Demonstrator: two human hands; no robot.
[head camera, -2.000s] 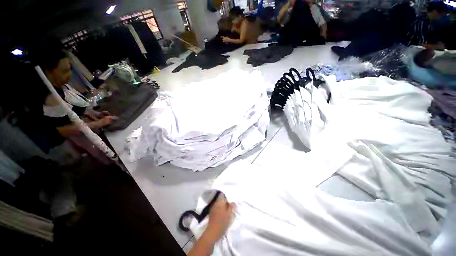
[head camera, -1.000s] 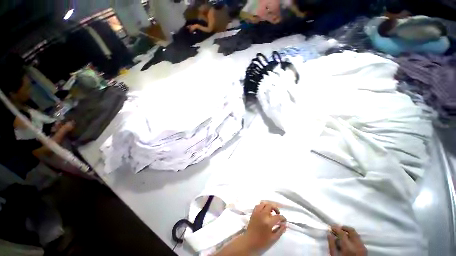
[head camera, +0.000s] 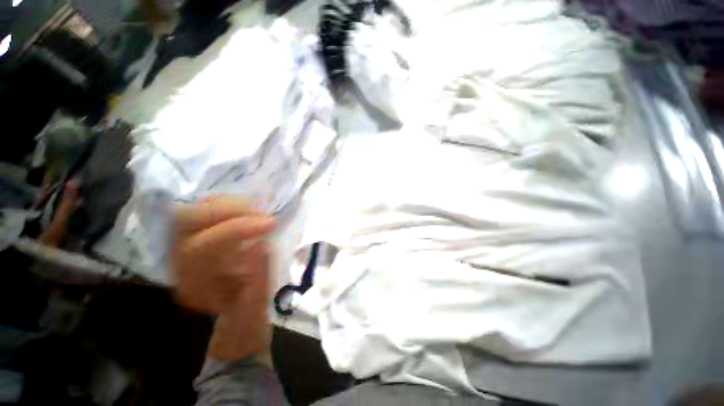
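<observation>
A white shirt lies spread in front of me, its lower edge hanging by the table's front edge. A black hanger sits in its collar, hook to the left. A thin dark line shows across the shirt; I cannot tell if it is a gap or an object. My left hand is raised left of the hanger, blurred, fingers curled, apart from the shirt; whether it holds anything is unclear. A blurred brown patch, perhaps my right hand, is cut off at the bottom right corner.
Stacked white shirts stand behind my left hand. A pile of hung shirts with a cluster of black hooks lies at the back. Clear plastic lies at right, purple cloth at top right. Another person's hand shows at far left.
My left hand has left the shirt front and moved left and up. My right hand has left the shirt too. The shirt's near part lies differently, and the view has shifted down and right.
</observation>
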